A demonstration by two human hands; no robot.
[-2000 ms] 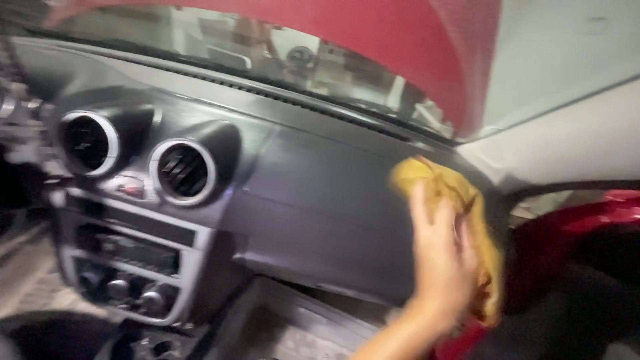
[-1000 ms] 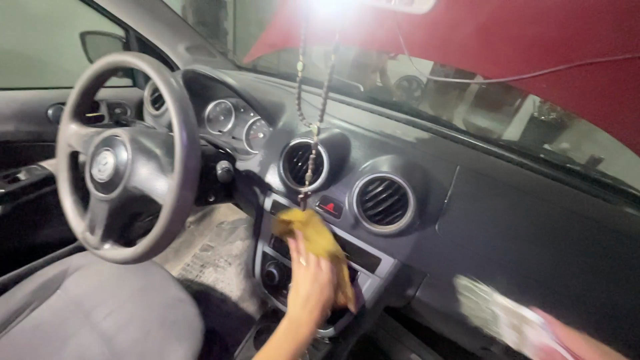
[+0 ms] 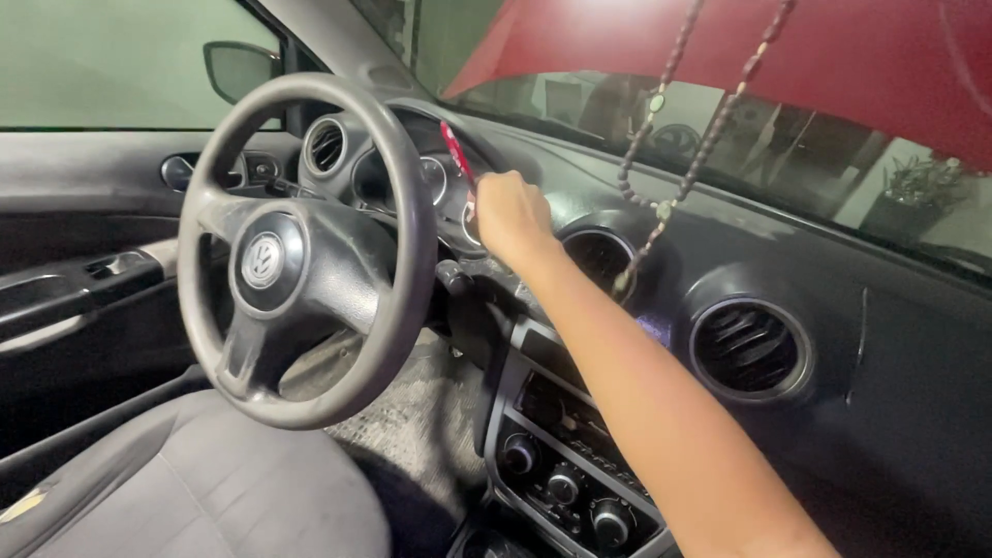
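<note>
My right hand point(image 3: 513, 217) reaches in from the lower right, closed around a narrow red object point(image 3: 457, 153) with pale marks. The object points up and left in front of the instrument cluster point(image 3: 434, 177), just right of the steering wheel point(image 3: 418, 217). My fist hides its lower part, and whether it touches the dashboard I cannot tell. Below and right of the hand are a round air vent point(image 3: 598, 256) and, farther right, a second vent point(image 3: 748, 349). My left hand is out of view.
A string of beads point(image 3: 717, 124) hangs in front of the windshield, close above my forearm. The grey driver's seat point(image 3: 209, 473) is at lower left. The centre console's control knobs point(image 3: 563, 487) lie under my forearm. Beyond the glass stands a raised red hood point(image 3: 697, 54).
My left hand, seen with a yellow cloth at the centre console one second ago, has left the view. My right hand has moved from the right side to the instrument cluster.
</note>
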